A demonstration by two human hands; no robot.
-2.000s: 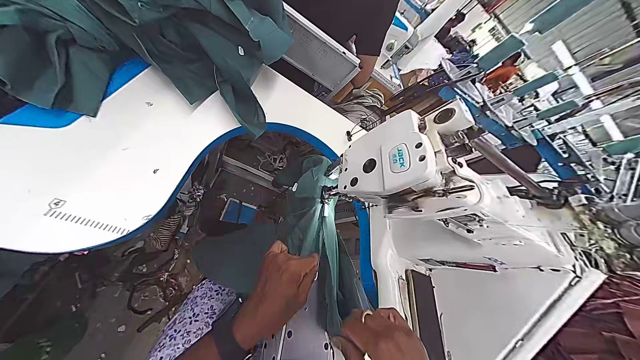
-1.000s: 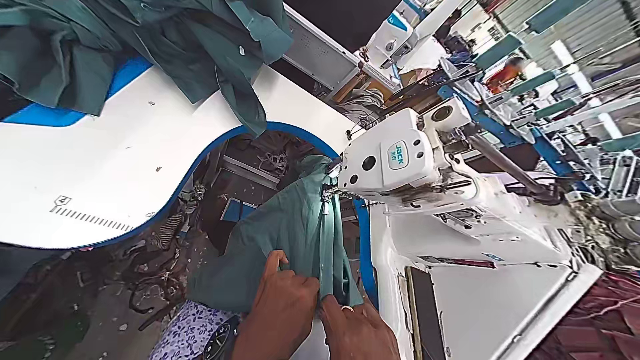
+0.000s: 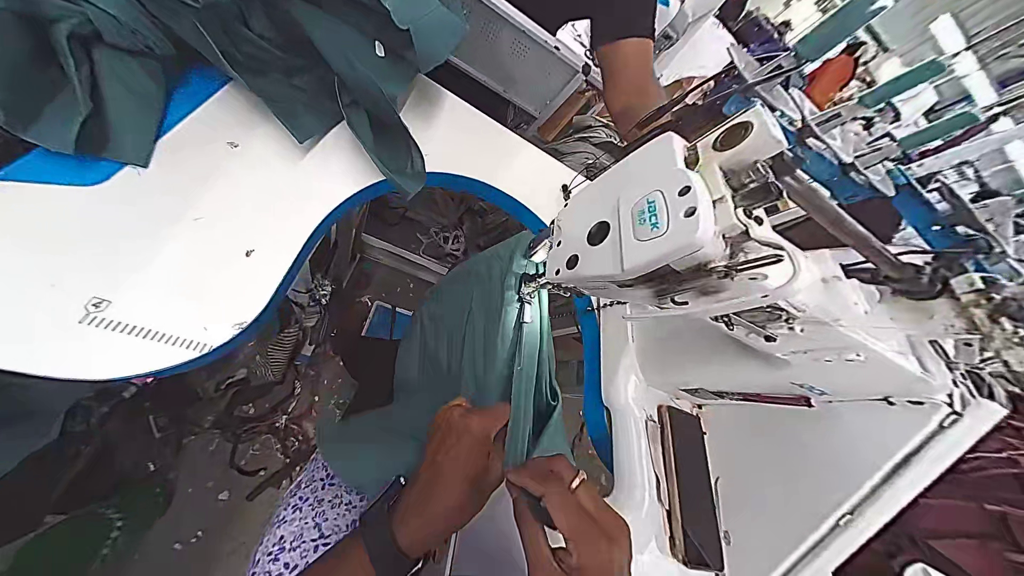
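Green fabric (image 3: 464,336) hangs down from the needle area and presser foot (image 3: 528,296) of a white Jack sewing machine (image 3: 640,228), with a narrow folded strip or seam running along it. My left hand (image 3: 456,468), a dark band at its wrist, pinches the fabric on the left of that strip. Just below and to the right, my right hand (image 3: 572,512), with a ring on one finger, grips the lower end of the strip. The fingertips of both hands are partly hidden by cloth and each other.
A white tabletop with blue edging (image 3: 184,264) curves around an opening on the left. More green cloth (image 3: 296,72) lies across its far side. Another person's arm (image 3: 628,80) shows behind the machine. Dark red cloth (image 3: 952,512) lies at lower right.
The fabric spreads wider on the left than two seconds ago. My left hand has moved up along the strip since one second ago. Another person's forearm has come into view behind the machine.
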